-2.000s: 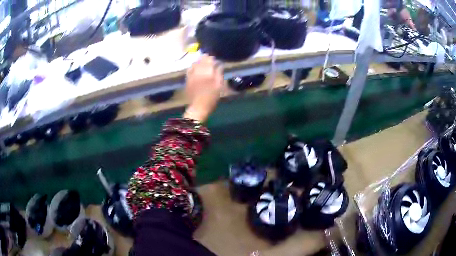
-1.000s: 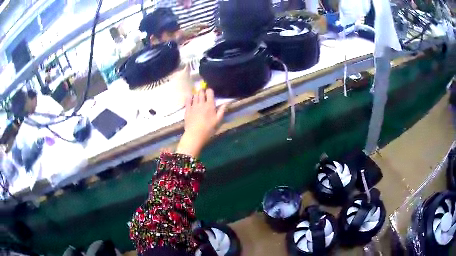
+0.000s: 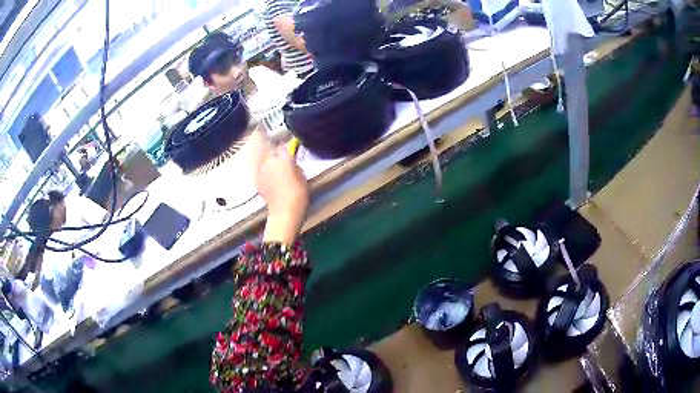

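My left hand (image 3: 281, 178), bare below a red floral sleeve, reaches to the white worktop (image 3: 249, 192). Its fingers are curled around a small yellow object (image 3: 292, 146), which looks like the utility knife; only part of it shows. A thick black ring unit (image 3: 338, 115) stands just right of my fingers. My right hand is not in view.
More black units stand behind, one tilted (image 3: 206, 127). A capped person (image 3: 222, 65) is across the worktop. A grease pot (image 3: 444, 305) and several white-bladed units (image 3: 495, 351) sit on the lower cardboard. A grey post (image 3: 577, 123) rises right. Cables hang left.
My left hand has gone from spread fingers beside the yellow object to curled fingers around it. The view has shifted, and the worktop slopes more steeply in the picture.
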